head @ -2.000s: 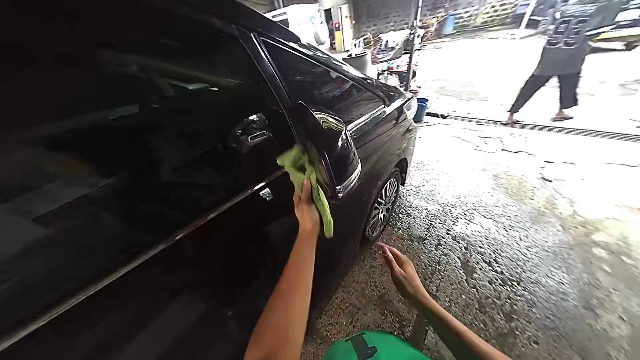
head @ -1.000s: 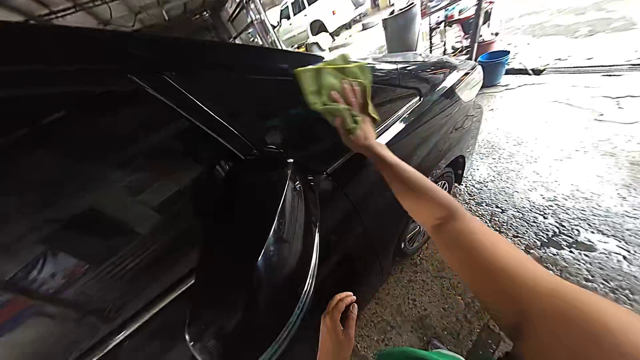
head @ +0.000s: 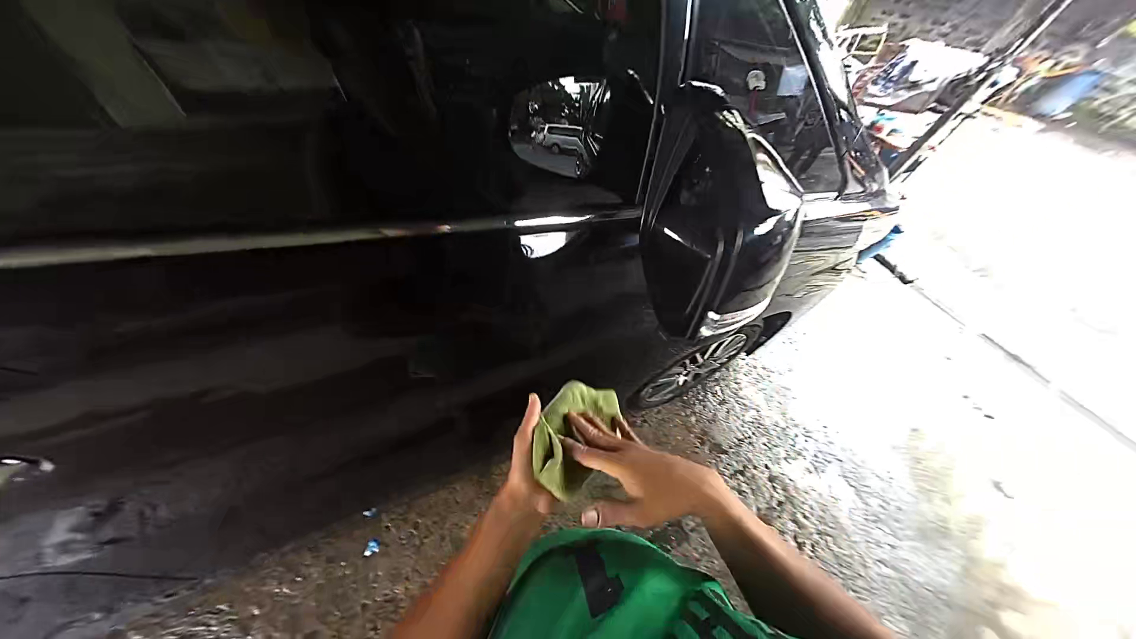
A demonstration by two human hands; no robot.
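A folded green cloth [head: 568, 435] is between my two hands, low in front of my green shirt and beside the black car's door [head: 399, 311]. My left hand [head: 525, 461] holds it from the left, thumb up. The fingers of my right hand [head: 643, 475] lie over the cloth's right side, thumb apart below; whether they grip it or only press on it, I cannot tell. Above and to the right of the hands juts the glossy black side mirror [head: 723, 222]. Neither hand touches the car.
A chrome trim strip [head: 311, 240] runs along the door below the window. Beyond the mirror are the front wheel [head: 697, 368] and a leaning pole [head: 976, 93] with clutter behind. Small blue scraps [head: 371, 548] lie on the rough, partly wet ground.
One second ago my right hand pressed the cloth on the car beyond the mirror; now the cloth is down between both hands, off the car. Two seconds ago my left hand held it near the mirror.
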